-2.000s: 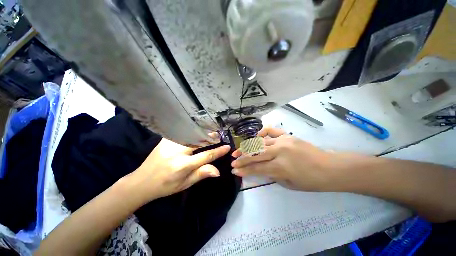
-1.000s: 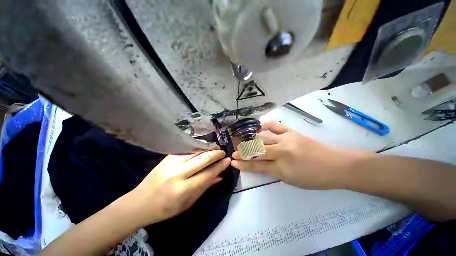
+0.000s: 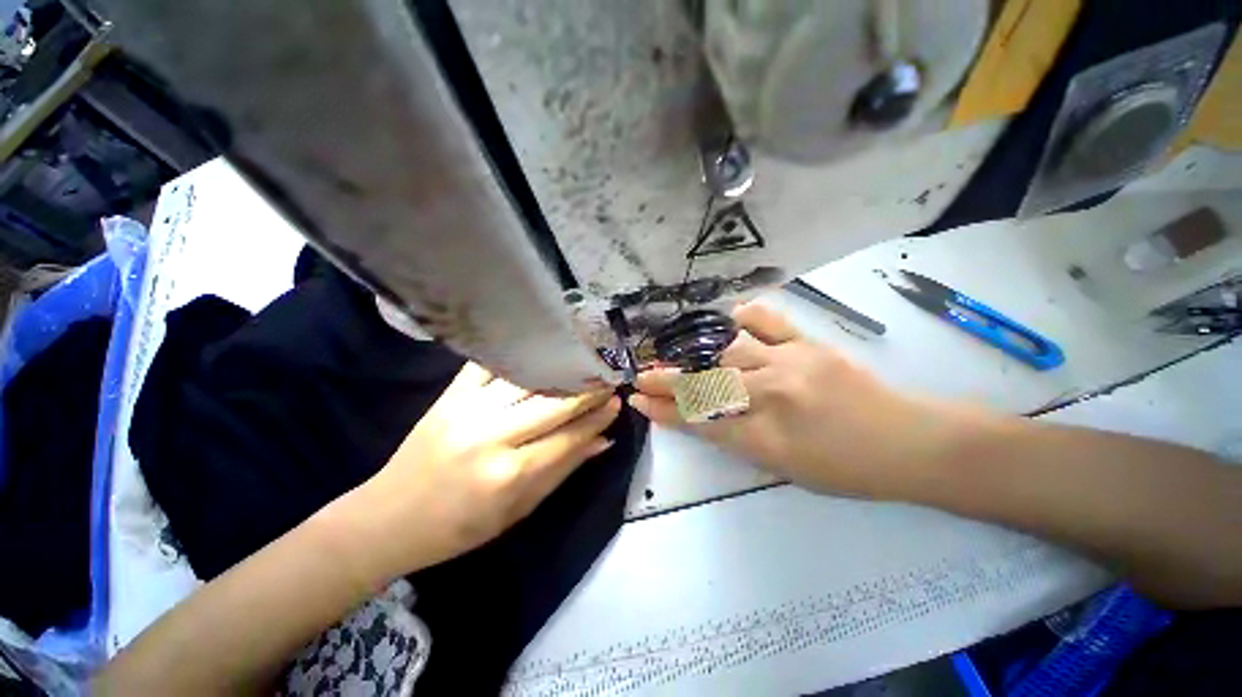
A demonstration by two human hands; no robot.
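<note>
The black garment piece [image 3: 293,409] lies left of and below the needle area, with white-and-black lace trim [image 3: 365,654] at its lower edge. My left hand [image 3: 484,463] presses and pinches the cloth edge at the presser foot [image 3: 620,357]. My right hand [image 3: 817,415] has its fingertips on the same edge from the right, beside the cream ribbed knob [image 3: 711,395], which partly hides them. The sewing machine head [image 3: 599,136] stands above. The needle tip cannot be made out.
Blue-handled thread snips [image 3: 983,324] and tweezers [image 3: 838,308] lie on the machine bed at right. A lined blue crate [image 3: 120,341] stands at left; another blue crate [image 3: 1076,654] is below the table. A printed ruler [image 3: 845,606] runs along the front edge.
The view has shifted, so the machine head sits further right. My left hand has moved from spread fingers on the cloth to fingers together at the edge. My right hand stays by the knob.
</note>
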